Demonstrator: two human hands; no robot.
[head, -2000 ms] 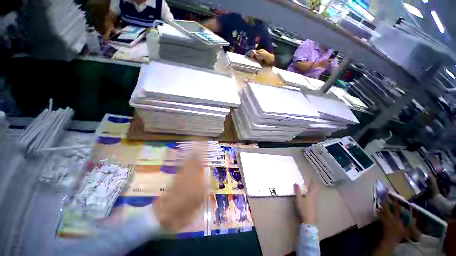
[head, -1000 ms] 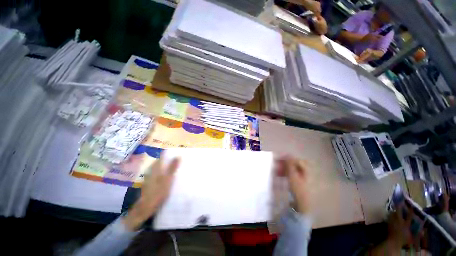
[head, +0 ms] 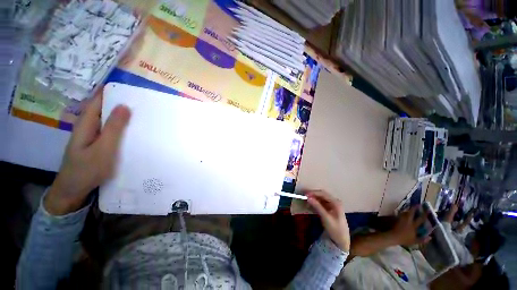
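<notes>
A white back housing [head: 198,153] is held near my body, its dotted speaker holes and small dark fitting along the edge nearest me. My left hand [head: 93,153] grips its left edge, thumb on top. My right hand [head: 326,212] pinches a thin white stick [head: 293,195] whose far tip meets the housing's lower right corner; whether it is inserted I cannot tell. A row of white sticks [head: 269,42] lies on the printed sheet [head: 170,62]. A heap of small white pieces [head: 85,42] lies at the upper left.
Stacked housings [head: 408,51] stand at the upper right. Cardboard [head: 346,147] lies right of the printed sheet. Units with screens [head: 414,147] stand at its far end. At the lower right, a neighbouring person's hand [head: 409,226] holds a white-framed unit [head: 442,243].
The housing has come nearer the camera and now shows its speaker holes clearly. My right hand has let go of its right edge and now holds a white stick at its corner. The view has shifted.
</notes>
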